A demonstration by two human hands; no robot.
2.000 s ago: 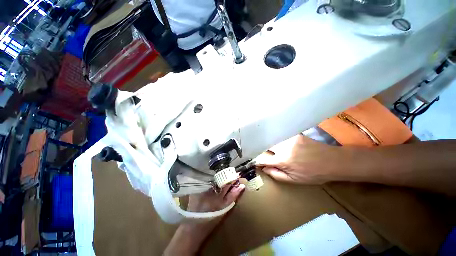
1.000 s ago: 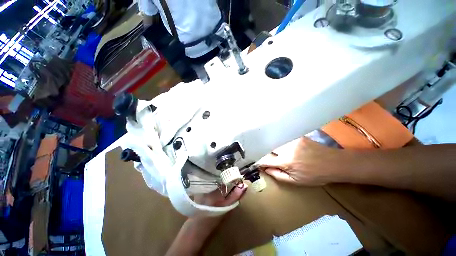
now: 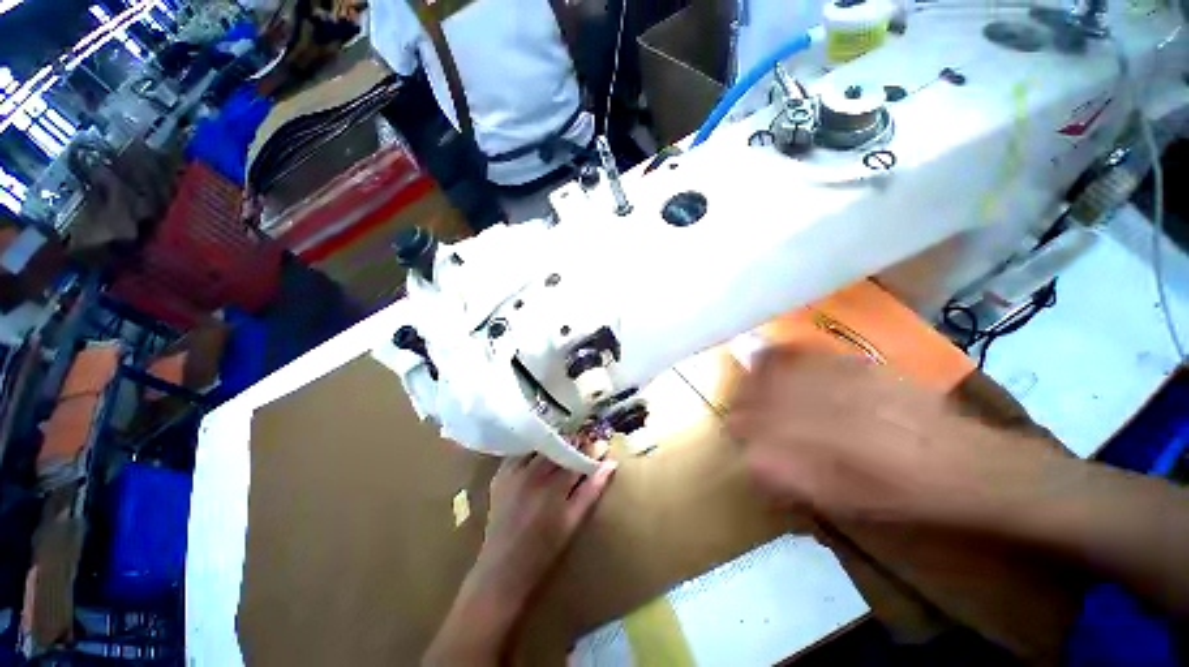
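Note:
The brown panel (image 3: 346, 508) lies flat across the table under the machine head. The white sewing machine (image 3: 769, 248) reaches over it. My left hand (image 3: 528, 515) rests on the panel beside the needle area, thumb apart; some fingertips are hidden behind the machine head. My right hand (image 3: 822, 424) is blurred, over the panel right of the needle; its fingers are unclear. The orange zipper piece (image 3: 900, 339) shows behind my right hand, partly covered by it and the machine arm. A small pale label (image 3: 460, 507) is on the panel left of my left hand.
A yellow tape strip (image 3: 660, 636) crosses the white tabletop (image 3: 750, 593) at the near edge. Black cord (image 3: 998, 319) lies by the machine base. A person in a white shirt (image 3: 515, 98) stands beyond the machine. A red crate (image 3: 215, 241) and racks are at the left.
The view has shifted back, showing more machine and tabletop. My right hand has moved from its place beside the needle and is blurred. My left hand stays near the needle; the small label now shows clearly.

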